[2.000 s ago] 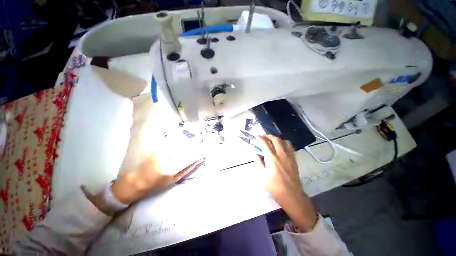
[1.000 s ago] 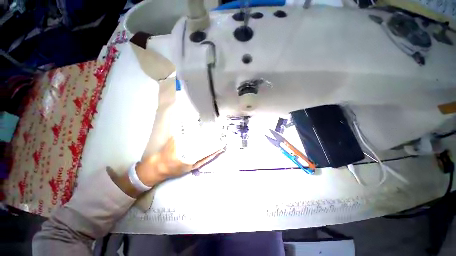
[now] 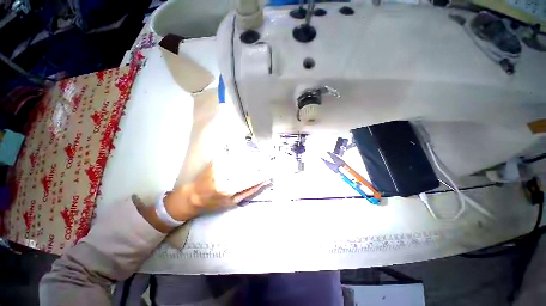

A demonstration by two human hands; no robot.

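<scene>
My left hand (image 3: 200,197) lies on a beige fabric strip (image 3: 201,128) left of the needle, fingers pointing toward it; glare hides whether it grips anything. The strip runs back to a wider beige piece with a dark brown end (image 3: 170,43). The presser foot and needle (image 3: 300,149) stand in bright glare under the white machine head (image 3: 383,72). Thread snips (image 3: 354,179) with blue and orange handles lie right of the needle. My right hand is not in view.
A flat black device (image 3: 396,158) lies right of the snips with a white cable (image 3: 458,206). A printed tan sheet (image 3: 66,161) with red lettering covers the left. Ruler markings (image 3: 383,241) run along the table's front edge. A blue strip shows behind the head.
My right hand has let go of the snips, which now lie on the table, and has left the picture. The view has moved closer. My left hand stays by the fabric.
</scene>
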